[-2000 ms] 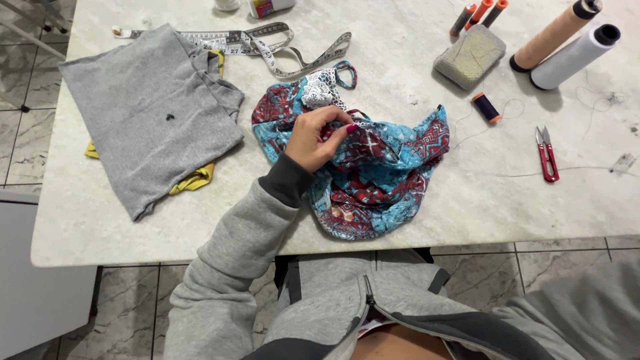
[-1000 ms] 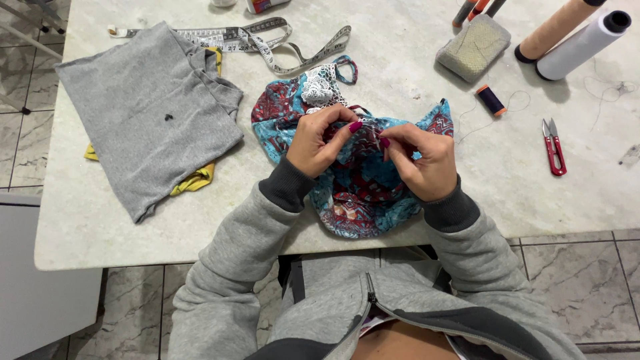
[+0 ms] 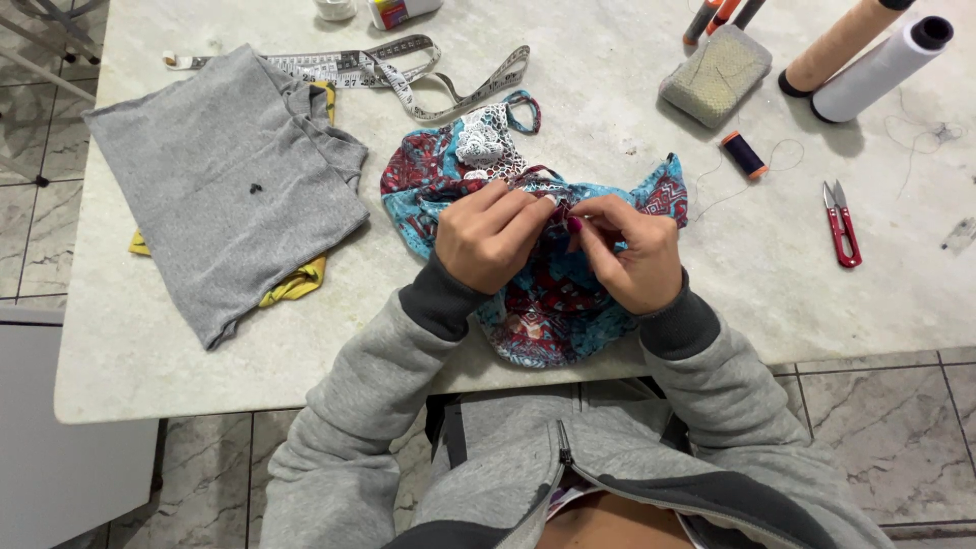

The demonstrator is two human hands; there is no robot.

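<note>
A blue and dark red patterned fabric garment [image 3: 564, 313] with white lace trim [image 3: 488, 141] lies bunched on the table in front of me. My left hand [image 3: 492, 236] pinches its gathered edge near the lace. Close beside it on the right, my right hand [image 3: 633, 248] has thumb and fingers closed at the same fold. Whether a needle is between those fingertips cannot be made out. A dark thread spool [image 3: 744, 155] with orange ends lies to the right, loose thread around it. Red-handled thread snips [image 3: 842, 225] rest farther right.
Folded grey cloth [image 3: 236, 183] lies over yellow fabric [image 3: 297, 282] at the left. A measuring tape [image 3: 412, 72] curls behind the garment. At the back right are a worn pincushion-like block [image 3: 717, 76], a white thread cone [image 3: 877, 76] and a peach one [image 3: 842, 46]. The marble tabletop's edge [image 3: 252, 404] runs before me.
Two seconds ago only my left hand was at the garment. My right hand has since come in from the right and joined it at the fold.
</note>
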